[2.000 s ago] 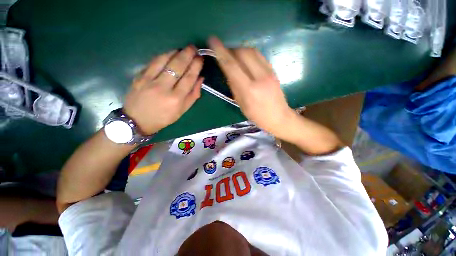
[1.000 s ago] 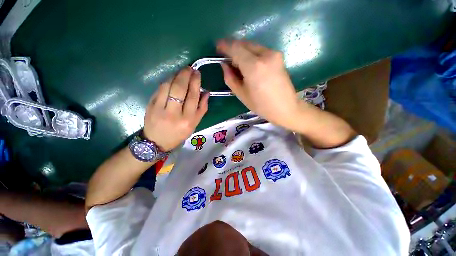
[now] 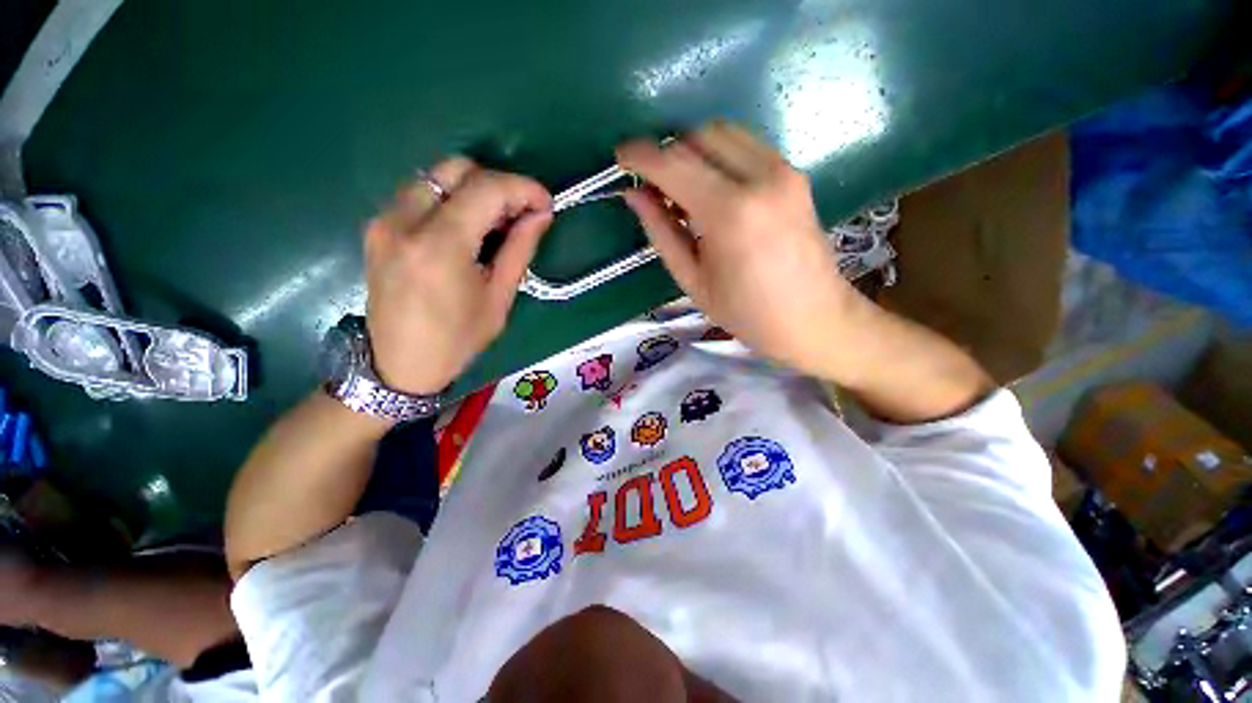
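A pale plastic frame (image 3: 593, 280) with an open rounded loop is held just above or on the green bench, tilted, between both hands. My left hand (image 3: 446, 268) pinches the loop's left side between thumb and fingertips. My right hand (image 3: 735, 220) pinches the frame further right, with the thumb under the forefinger. The frame's right part is hidden behind my right hand. I cannot tell whether a small part is between the fingertips.
Clear plastic frames (image 3: 131, 354) lie overlapping at the bench's far left. The glossy green bench (image 3: 316, 124) has a pale strip along its left edge. A brown cardboard box (image 3: 991, 261) with pale parts beside it is below the bench at right. Another person's arm (image 3: 110, 604) is at lower left.
The frame has tilted, its right side now higher. My left hand has moved up and left and changed to a thumb-and-finger pinch. My right hand has shifted slightly right.
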